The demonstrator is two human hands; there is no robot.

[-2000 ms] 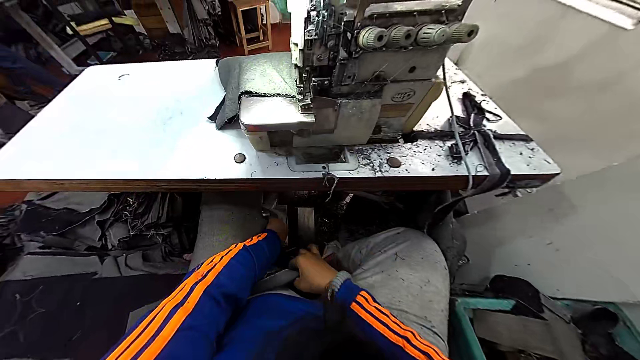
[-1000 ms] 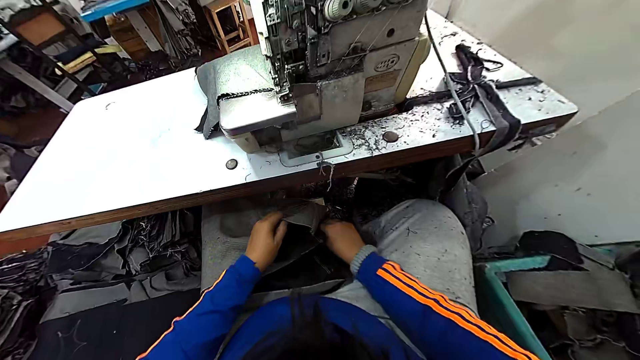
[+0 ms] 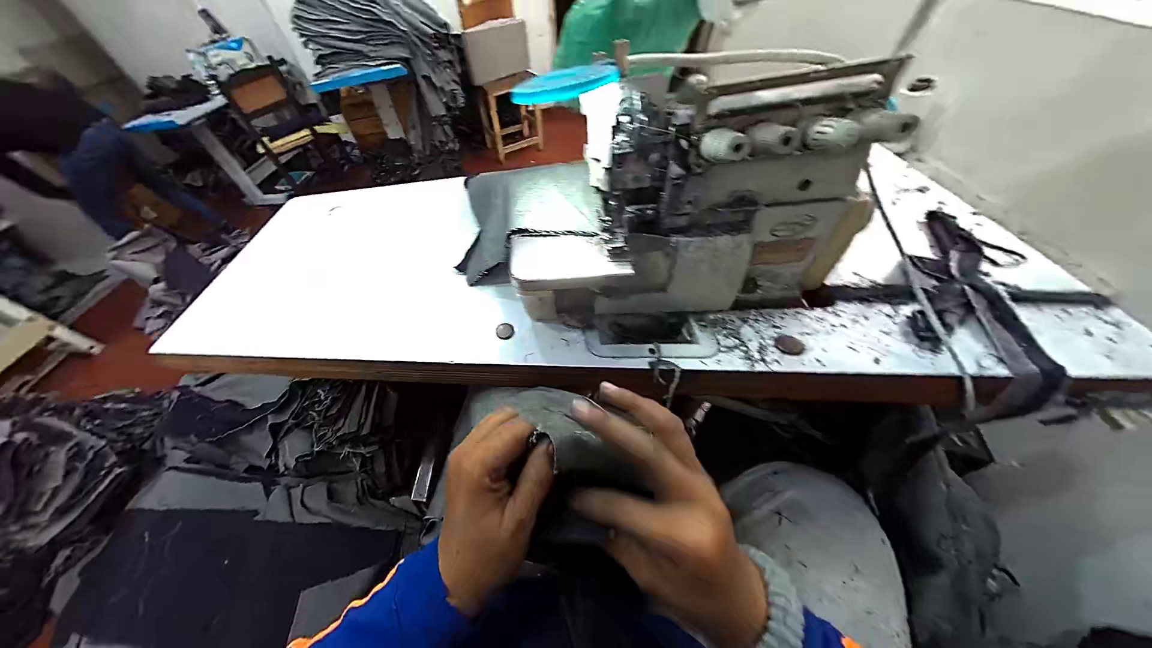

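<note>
Over my lap, in front of the table edge, lies a dark grey fabric piece (image 3: 576, 450). My left hand (image 3: 495, 495) pinches its edge between thumb and fingers. Blurred by motion, my right hand (image 3: 666, 513) is over the same cloth with its fingers spread; its palm side is hidden. Beyond both hands stands an overlock sewing machine (image 3: 720, 198) on a white table (image 3: 387, 288). Another grey fabric piece (image 3: 490, 225) with a stitched dark edge lies at the machine's needle area.
Piled cut fabric (image 3: 333, 432) lies low on the left. Dark fabric strips (image 3: 972, 279) and lint are on the table's right part, beside a cable. A wooden stool (image 3: 513, 117) and stacked cloth (image 3: 378, 45) stand behind. A person in blue (image 3: 117, 171) is at the far left.
Both hands have come up from low in my lap toward the table edge, with cloth. The right hand's fingers have spread. The view has tilted upward.
</note>
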